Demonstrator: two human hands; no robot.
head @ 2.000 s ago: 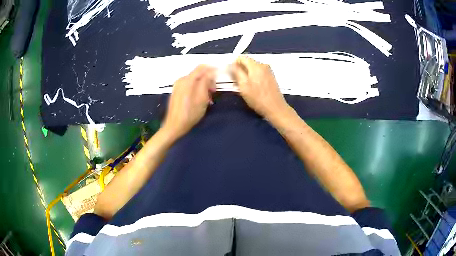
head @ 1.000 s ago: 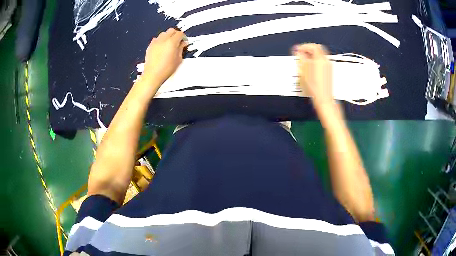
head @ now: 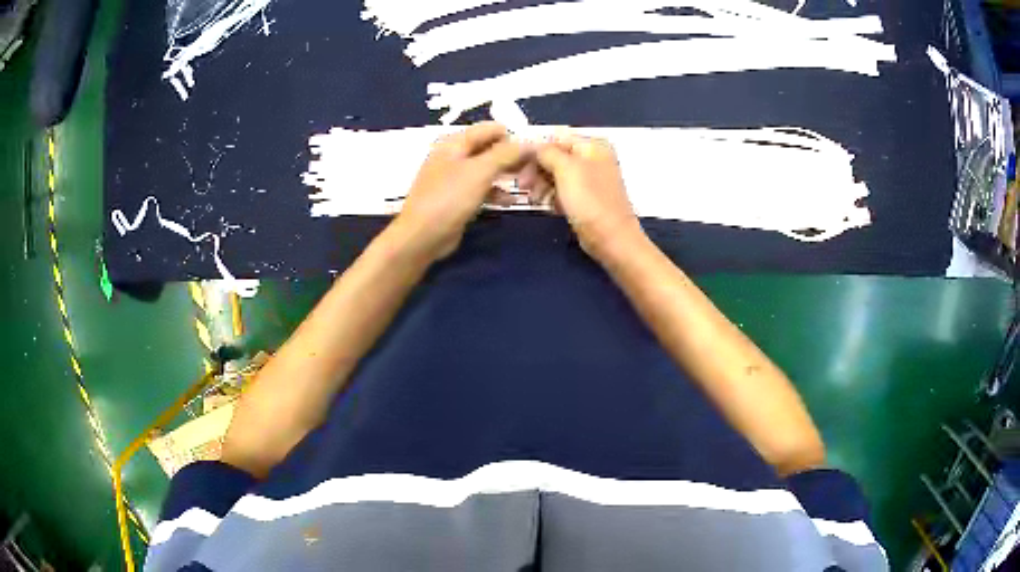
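Observation:
The near bundle of white strips (head: 727, 179) lies flat across the dark cloth, its ends uneven at left and right. My left hand (head: 453, 184) and my right hand (head: 587, 184) are close together over its middle, fingertips nearly meeting. A short piece of white strip (head: 509, 113) shows just beyond the fingertips, and both hands pinch a white strip there. Its held part is mostly hidden by the fingers. The far bundle (head: 649, 58) of wider white strips lies beyond, cut off by the top edge.
Clear plastic (head: 207, 17) with white scraps (head: 224, 43) is at far left. A wavy white thread (head: 168, 228) lies near the left corner. A clear tray with small tools (head: 979, 156) is at the right edge, over white paper (head: 971, 259). A yellow frame (head: 151, 436) stands below left.
My hands were apart one second ago, the left at the strips' left ends and the right over the bundle's right part. Both have moved inward and meet at the middle.

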